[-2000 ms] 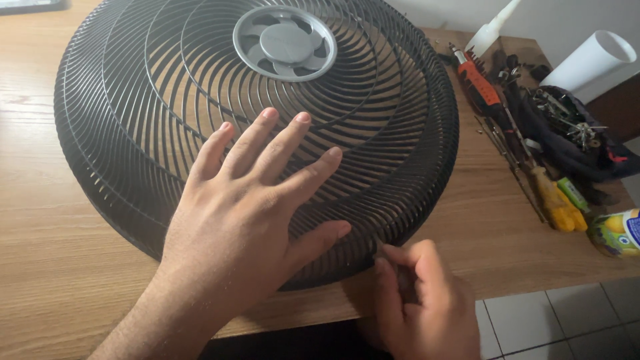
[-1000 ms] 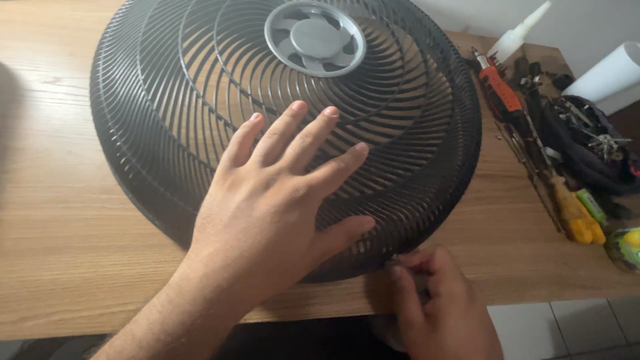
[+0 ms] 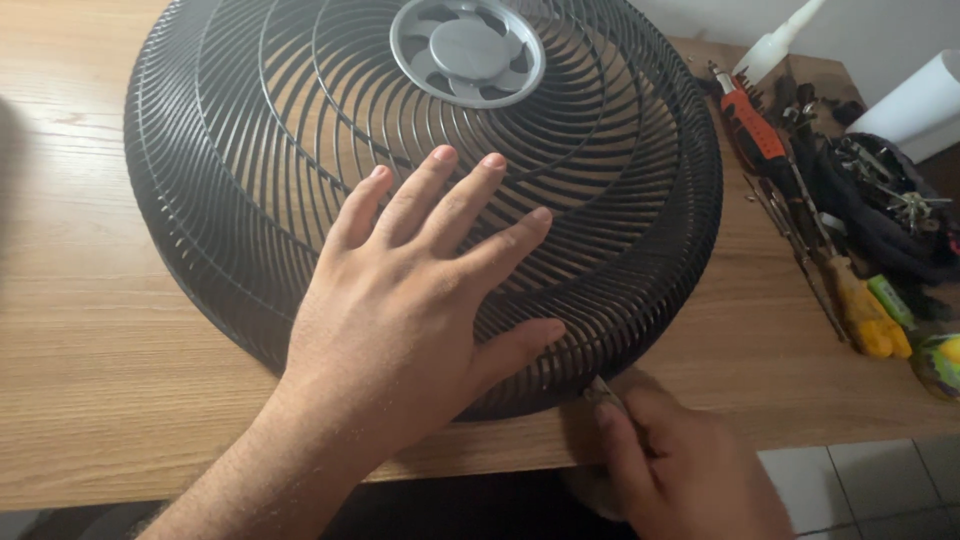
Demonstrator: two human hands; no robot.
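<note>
A black plastic fan grille (image 3: 247,217) with a gray center cap (image 3: 469,49) lies on the wooden tabletop. My left hand (image 3: 405,300) rests flat on the grille's near part, fingers spread. At the grille's near right rim, my right hand (image 3: 675,450) grips a small metal tool (image 3: 601,391). The tool's tip touches the rim; most of it is hidden in my fingers, so its kind cannot be told.
On the table's right side lie an orange and black tool (image 3: 752,127), a yellow-handled tool (image 3: 862,307), thin metal rods (image 3: 802,259) and a dark cloth pouch (image 3: 862,202) with metal parts. A white nozzle bottle (image 3: 772,49) and white cylinder (image 3: 915,105) stand behind. The table's front edge runs below the grille.
My left hand stays spread on the grille. My right hand stays at the near right rim, and more of the metal tool shows between its fingers. The view has shifted slightly.
</note>
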